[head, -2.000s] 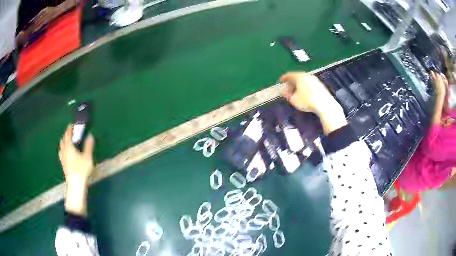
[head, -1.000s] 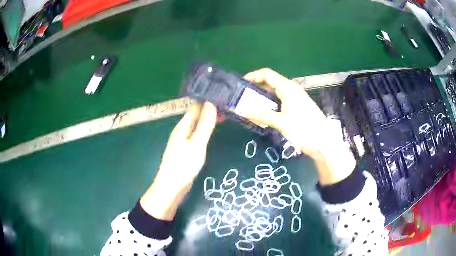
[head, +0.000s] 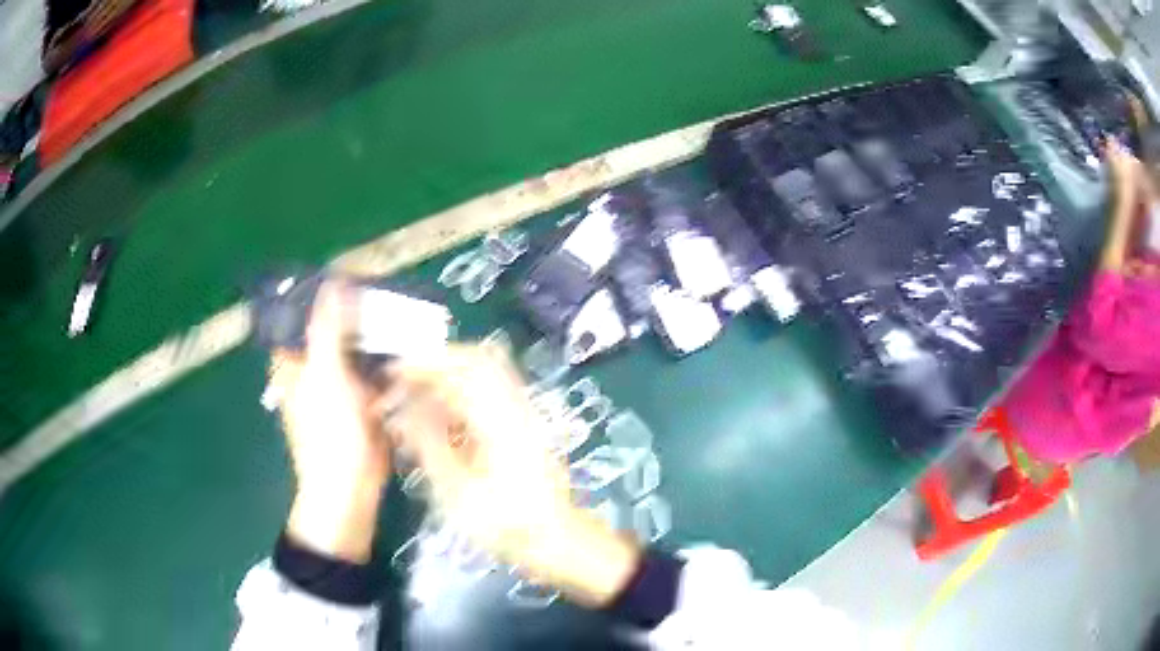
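A black handset housing [head: 283, 313] with a white patch is held up over the pale edge strip, left of centre, blurred. My left hand [head: 333, 420] grips it from below, thumb on its face. My right hand [head: 477, 439], strongly blurred, is at its right end by the white patch; whether its fingers hold anything is hidden. A pile of clear oval rings [head: 623, 458] lies on the green bench, partly behind my right hand. A few more rings [head: 481, 265] lie near the strip. Several waiting housings [head: 693, 263] with white patches lie right of them.
Black blister trays [head: 878, 191] are stacked at the right. The green belt [head: 420, 115] beyond the pale strip [head: 534, 193] carries a handset [head: 89, 290] at far left and others at top right. A person in a pink sleeve [head: 1081, 363] sits at right by a red stool [head: 986, 515].
The view has swung to the right, so the held housing and both hands now appear further left. My right hand has moved lower, overlapping the ring pile. The waiting housings are uncovered.
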